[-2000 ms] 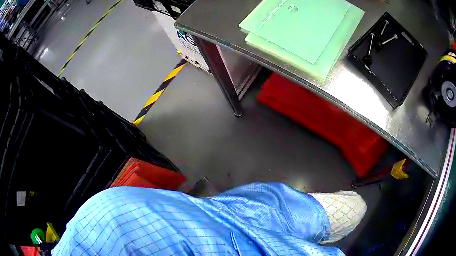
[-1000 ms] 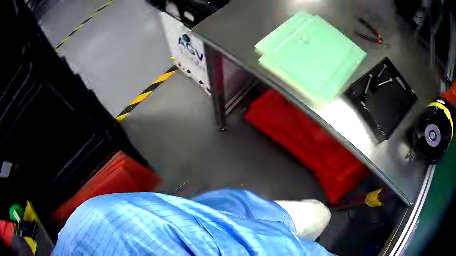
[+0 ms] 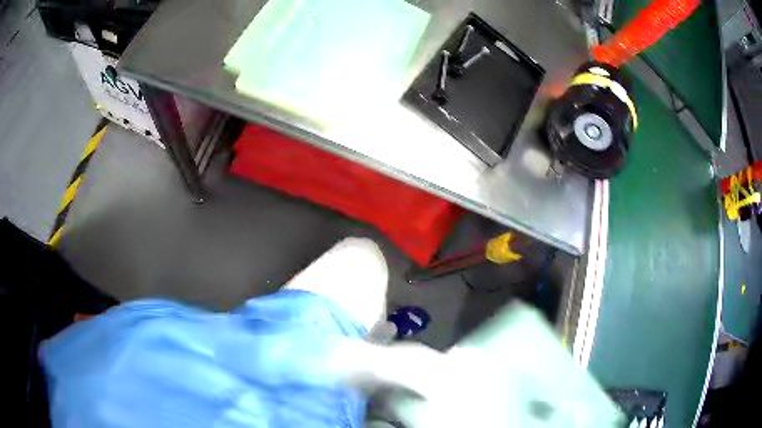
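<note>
A pale green sheet point(image 3: 522, 368) is low in the picture, right of centre, and blurred. My right hand point(image 3: 393, 366), white-gloved and blurred, is at its left edge and grips it. My left hand point(image 3: 347, 272), in a white glove at the end of a blue sleeve, is above and left of it; its fingers are hidden, so its grip cannot be told. More pale green sheets point(image 3: 330, 54) lie stacked on the steel table point(image 3: 188, 42). A shallow black tray point(image 3: 493, 100) beside them holds several long pins with dark heads.
A black reel-like drum point(image 3: 591, 129) with a yellow band stands at the table corner, a red-orange hose behind it. A green conveyor point(image 3: 656, 251) with a white rail runs down the right. Red material point(image 3: 342, 184) is under the table. A blue shoe point(image 3: 409, 322) is on the floor.
The view has swung right, so the table has shifted left and the conveyor shows more. The blurred right hand with the pale green sheet has come into the picture at the bottom.
</note>
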